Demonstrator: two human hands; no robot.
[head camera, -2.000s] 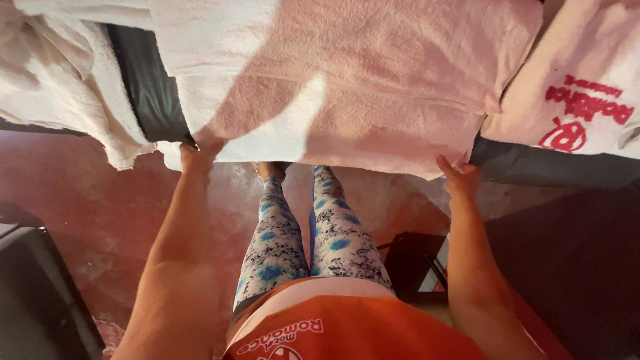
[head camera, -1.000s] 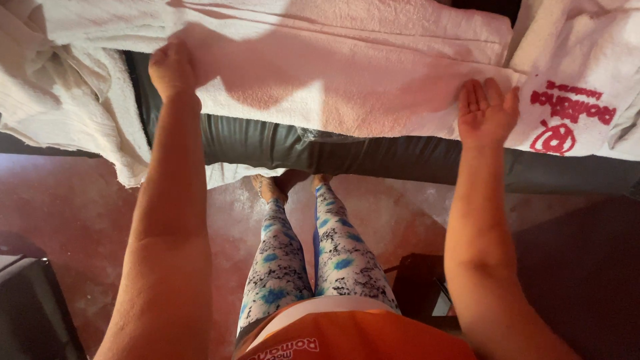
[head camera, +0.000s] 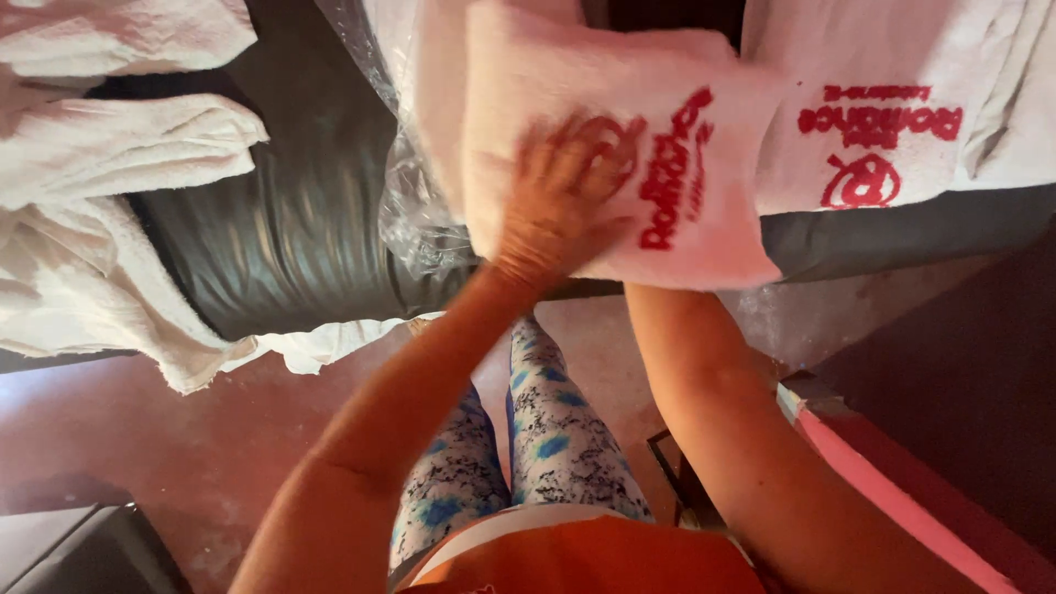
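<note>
A folded white towel (head camera: 627, 165) with red printing on its upper face lies over my right forearm and hides my right hand beneath it. My left hand (head camera: 561, 190), blurred and with its fingers spread, rests flat on top of this towel, on the print. To the right, another white towel (head camera: 866, 148) with the same kind of red print lies on the dark padded surface (head camera: 289, 206). Clear plastic wrapping (head camera: 421, 206) shows just left of the folded towel.
Loose white towels (head camera: 107, 165) lie rumpled on the left and hang over the padded edge. A dark box-like object (head camera: 91, 544) stands at the lower left. A pink-edged panel (head camera: 891, 495) slants at the lower right, by a dark frame (head camera: 672, 470).
The towel that was spread wide between my hands is now a smaller folded piece with its print showing. My left hand has moved right onto it; my right hand has gone under it.
</note>
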